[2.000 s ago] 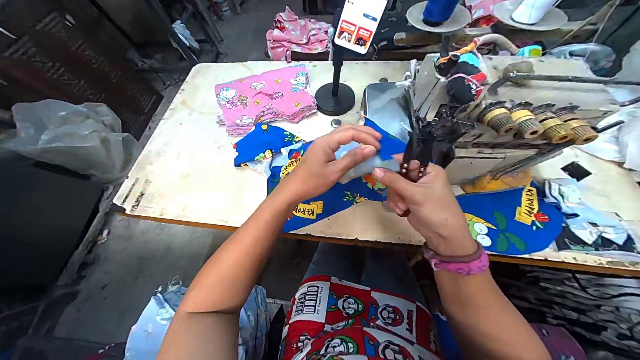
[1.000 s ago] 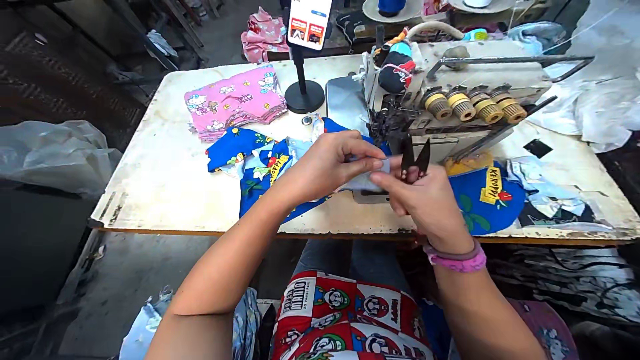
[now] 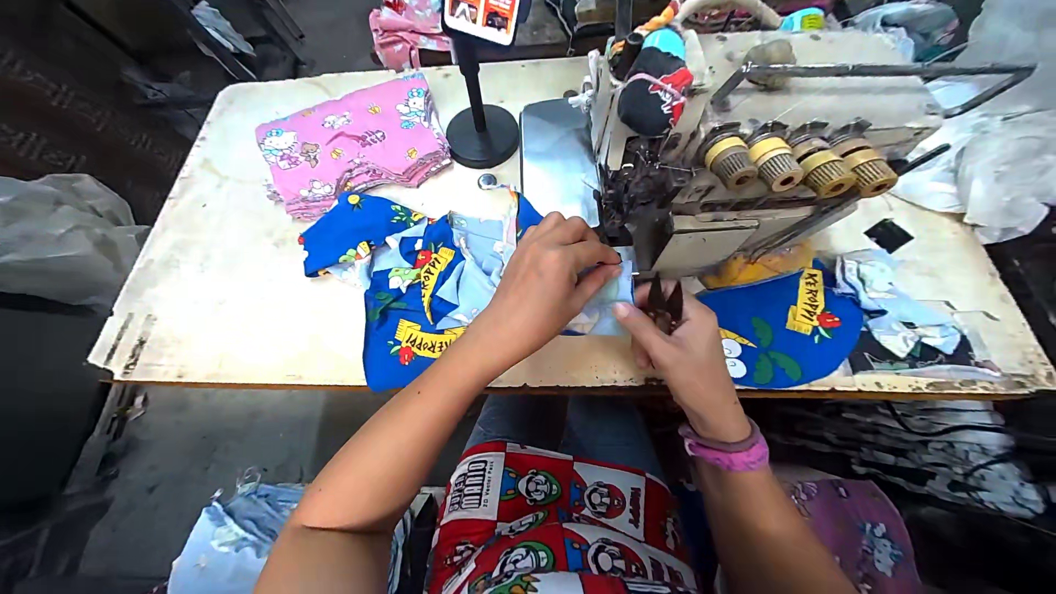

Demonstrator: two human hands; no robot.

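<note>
Both hands are at the needle area of an overlock sewing machine (image 3: pixel 652 190). My left hand (image 3: pixel 549 285) pinches the edge of a blue printed cloth (image 3: pixel 412 305), pale side up there, which spreads left over the table. My right hand (image 3: pixel 676 330) holds the cloth's near corner between thumb and finger. Small dark thread snips (image 3: pixel 665 302) are also in that hand, blades pointing up and away from me. Another blue printed piece (image 3: pixel 784 330) lies just right of my right hand. The cloth under my left fingers is partly hidden.
A stack of pink printed cloth (image 3: pixel 355 144) lies at the table's back left, beside a phone stand's round black base (image 3: pixel 483 136). Pale scraps (image 3: pixel 899 305) lie at the right. Thread tension knobs (image 3: pixel 775 157) stick out from the machine's front.
My hands and the cloth between them have come down from in front of the machine to the needle area. The snips stay in my right hand. The view has shifted somewhat.
</note>
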